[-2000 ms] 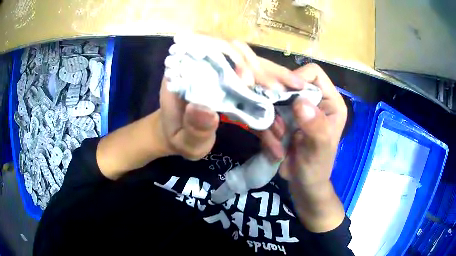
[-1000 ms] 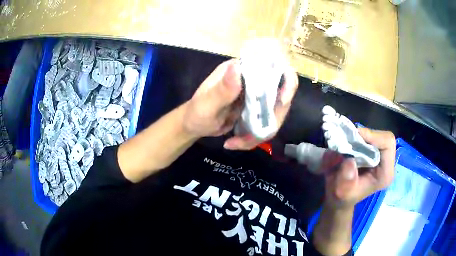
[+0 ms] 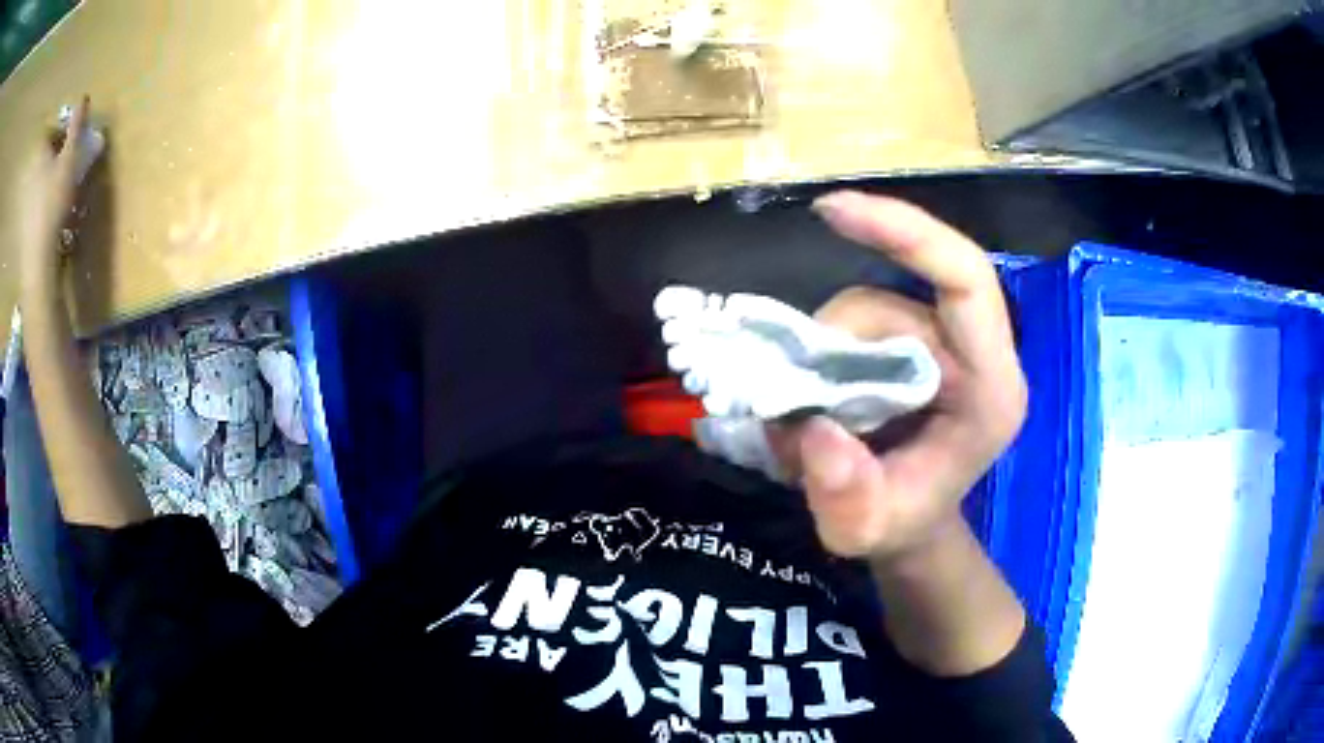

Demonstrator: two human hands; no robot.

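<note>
My right hand [image 3: 908, 392] holds a white-grey foot shell [image 3: 791, 356] in front of the shirt. Its toes point left and its long slot faces the camera. A pale leg piece [image 3: 741, 441] shows partly below the foot shell, and my fingers hide the rest. My left hand [image 3: 61, 167] is small and blurred over the far left of the tan bench [image 3: 479, 116]. A pale item [image 3: 90, 145] lies at its fingers; I cannot tell whether it is gripped.
A blue bin [image 3: 323, 436] of flat grey sole plates [image 3: 225, 385] stands left, partly behind my left arm. A blue bin [image 3: 1082, 479] with flat white contents [image 3: 1176, 581] stands right. A brownish patch [image 3: 683, 87] is on the bench. A grey metal surface [image 3: 1118, 58] is at upper right.
My left hand has moved from the centre, where it held a foot shell, to the far left over the bench. My right hand has moved left and up with its foot shell.
</note>
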